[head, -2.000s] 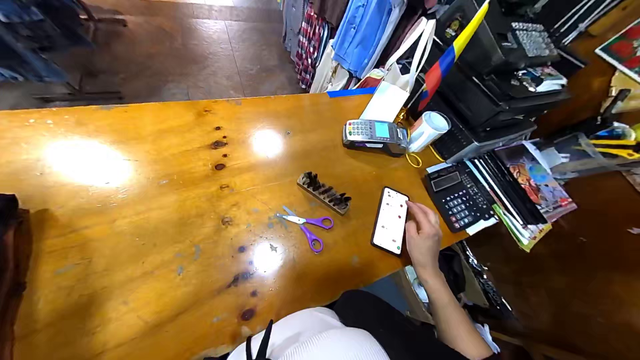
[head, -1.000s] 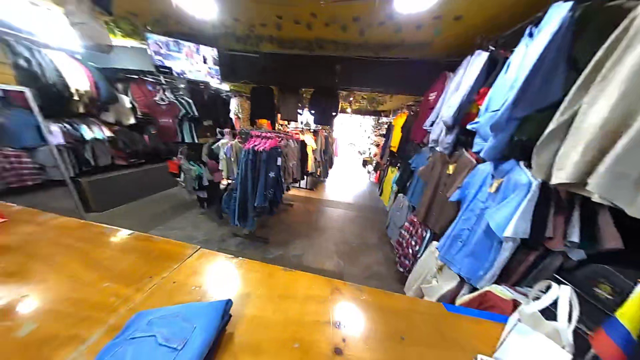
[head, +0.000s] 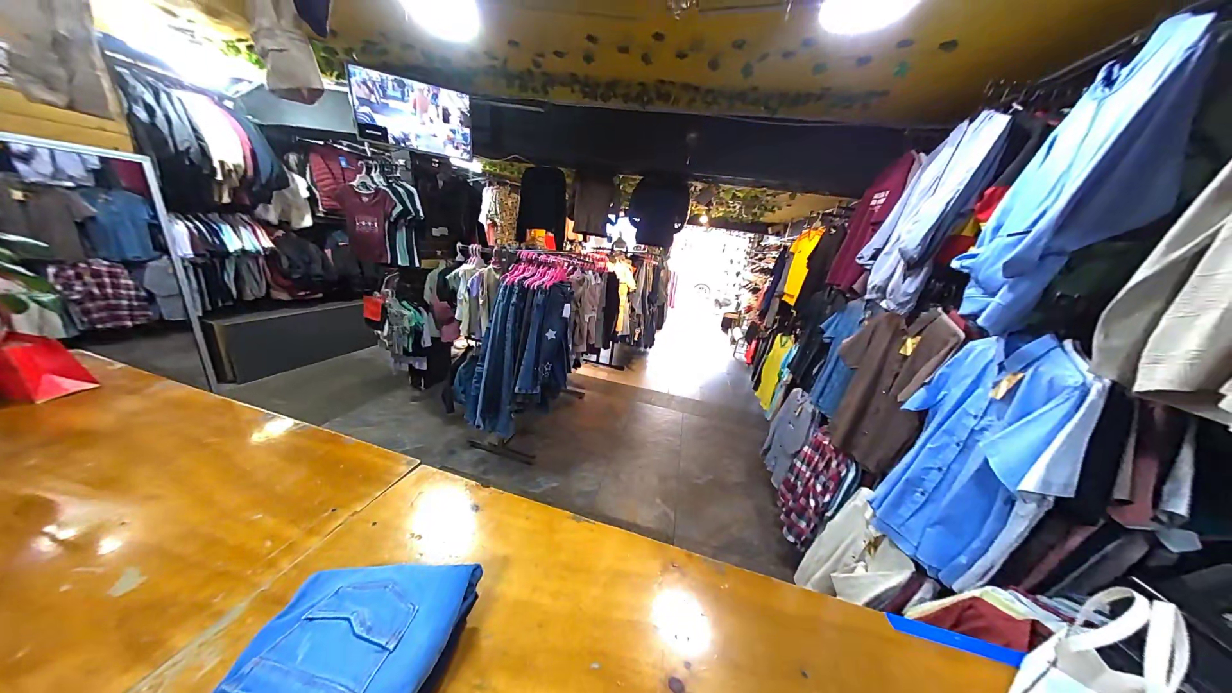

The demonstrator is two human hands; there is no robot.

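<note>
Neither of my hands shows in the head view now. Folded blue jeans (head: pixel 351 626) lie on the varnished wooden counter (head: pixel 568 597), near the lower edge of the view, with a back pocket facing up. At the lower right corner stands a white bag with looped handles (head: pixel 1107 645), beside a strip of blue tape (head: pixel 953 639) on the counter's edge. What my hands hold or touch is hidden from view.
Past the counter, a rack of jeans on pink hangers (head: pixel 520 337) stands on the dark floor. Shirts, one light blue (head: pixel 991 452), hang along the right. A red bag (head: pixel 43 368) sits on the counter at left. A mirror (head: pixel 178 260) and a wall screen (head: pixel 411 111) are beyond.
The view has swung up and left from the counter to the shop. My hand by the phone, the phone and the purple-handled scissors, seen two seconds ago, are out of view.
</note>
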